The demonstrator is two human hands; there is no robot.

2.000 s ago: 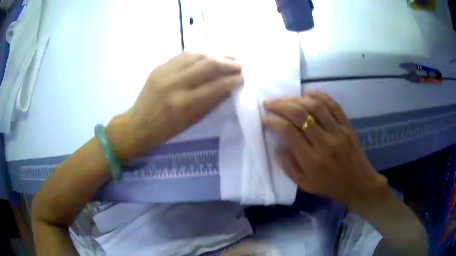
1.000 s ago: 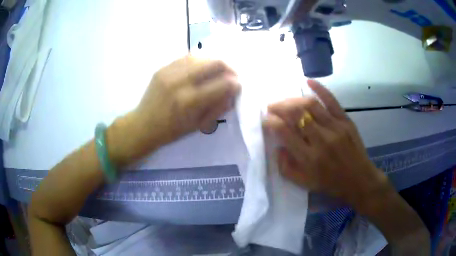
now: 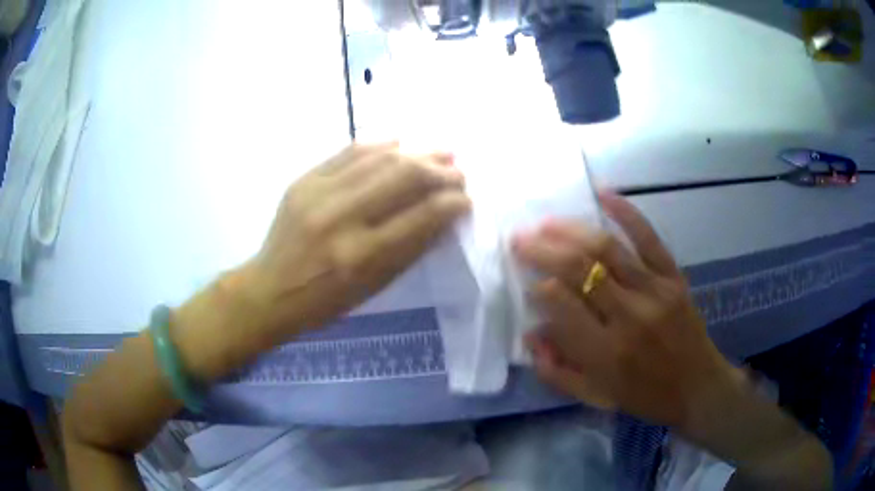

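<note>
A folded white fabric piece (image 3: pixel 482 316) lies on the machine table, its near end over the grey ruler-marked edge. Its far part is lost in bright glare below the machine head. My left hand (image 3: pixel 369 221), with a green bangle at the wrist, rests at the piece's left side, fingertips on the fabric. My right hand (image 3: pixel 614 307), with a gold ring, holds the piece's right side with bent fingers. Both hands are slightly blurred. The machine head's metal parts (image 3: pixel 449 14) show at the top edge; the needle point cannot be made out.
A dark cylinder fitting (image 3: pixel 581 81) hangs right of the needle area. Red and dark snips (image 3: pixel 818 168) lie at the right. White strips (image 3: pixel 43 144) lie at far left. Loose white pieces (image 3: pixel 336 458) sit below the grey ruler-marked edge (image 3: pixel 336 360). A yellow badge (image 3: pixel 831 36) shows top right.
Since one second ago, the fabric's near end has moved up from below the table edge, and my right hand is slightly lower. The view has shifted, so the machine head sits higher.
</note>
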